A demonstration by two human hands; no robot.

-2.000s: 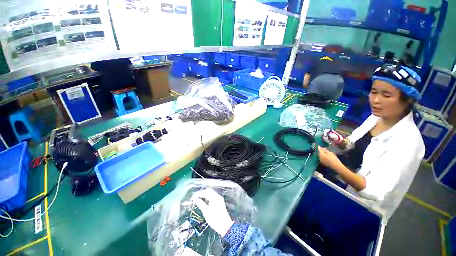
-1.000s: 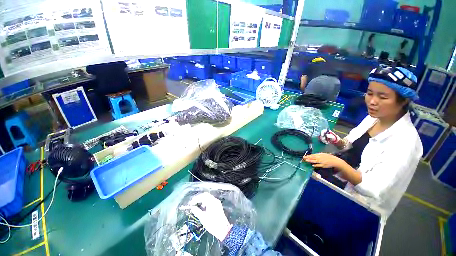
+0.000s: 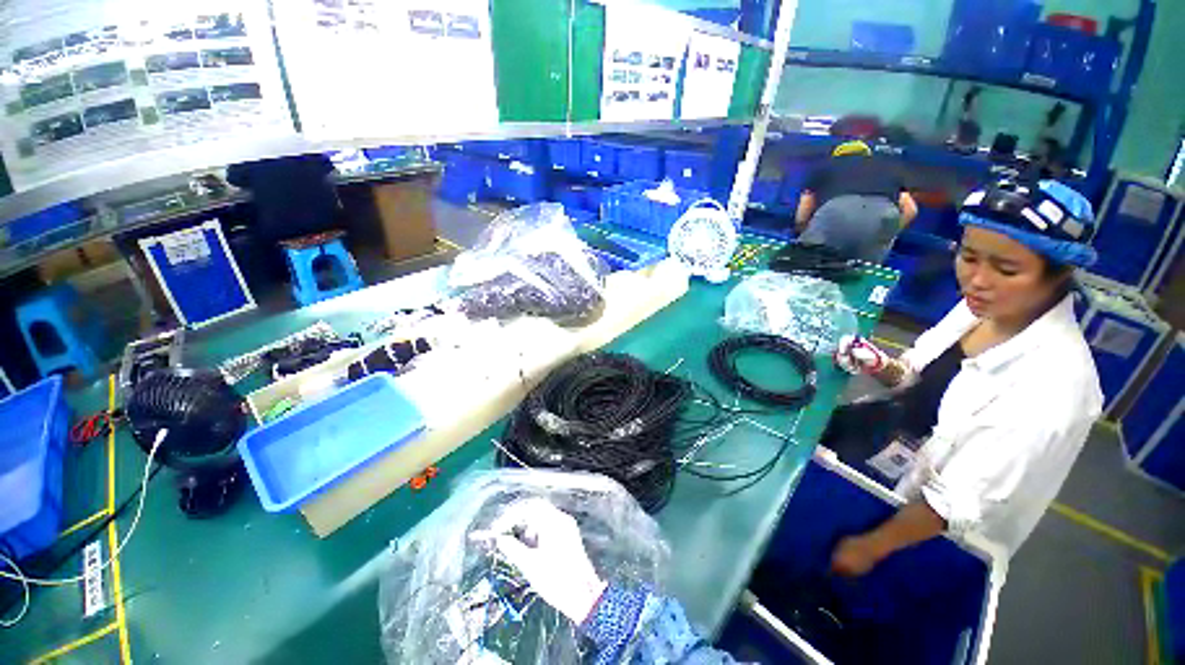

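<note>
My right hand point(image 3: 548, 556), in a white glove with a blue patterned sleeve, is over the open clear plastic bag point(image 3: 429, 572) at the bottom centre. Its fingers are bent together at small parts; whether they hold one is too blurred to tell. Small white, blue and dark bits point(image 3: 491, 604) lie in the bag below the hand. A thick black cable coil point(image 3: 600, 413) lies just behind the bag, with thin pale loose ends to its right. My left hand is not in view.
A light-blue tray point(image 3: 333, 442) sits on a long cream box point(image 3: 487, 403). A small black fan-like device point(image 3: 186, 429) stands left. A thinner cable coil point(image 3: 763, 369) lies right. A person point(image 3: 1007, 377) sits beside a dark-blue bin point(image 3: 942, 572). A white fan point(image 3: 703, 239) stands behind.
The neighbouring person's bare hand has moved from the thinner coil down into the dark-blue bin. The person at the back has shifted. My right hand stays over the bag, with only slight movement.
</note>
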